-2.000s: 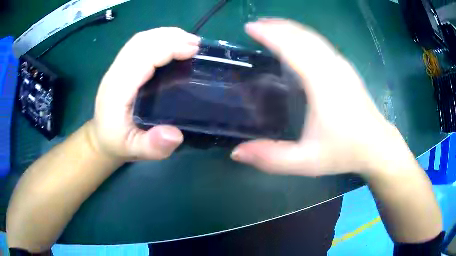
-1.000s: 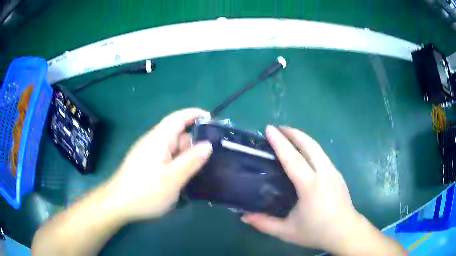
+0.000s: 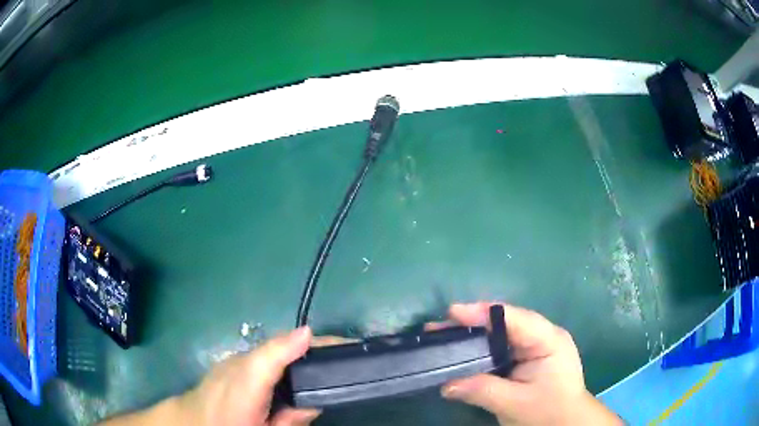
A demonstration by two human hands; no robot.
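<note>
A black monitor unit (image 3: 395, 368) is held between my two hands at the bottom centre, turned so that a long, narrow black side faces me. My left hand (image 3: 266, 378) grips its left end and my right hand (image 3: 528, 362) grips its right end. A black lead cable (image 3: 339, 218) leaves the unit near my left fingers and runs up to a round connector (image 3: 384, 121) over the white rail. The screen face is not visible.
At left, an open housing with a circuit board (image 3: 100, 279) has its own cable and connector (image 3: 200, 174). A blue basket (image 3: 48, 291) beside it holds orange-brown bands. White rail (image 3: 275, 108) crosses behind. Dark stacked units (image 3: 691, 112) and rubber bands (image 3: 704, 183) are at right.
The unit has been turned from screen face showing to its narrow side and sits lower in view. Its cable now stands up towards the rail. Both hands still hold it.
</note>
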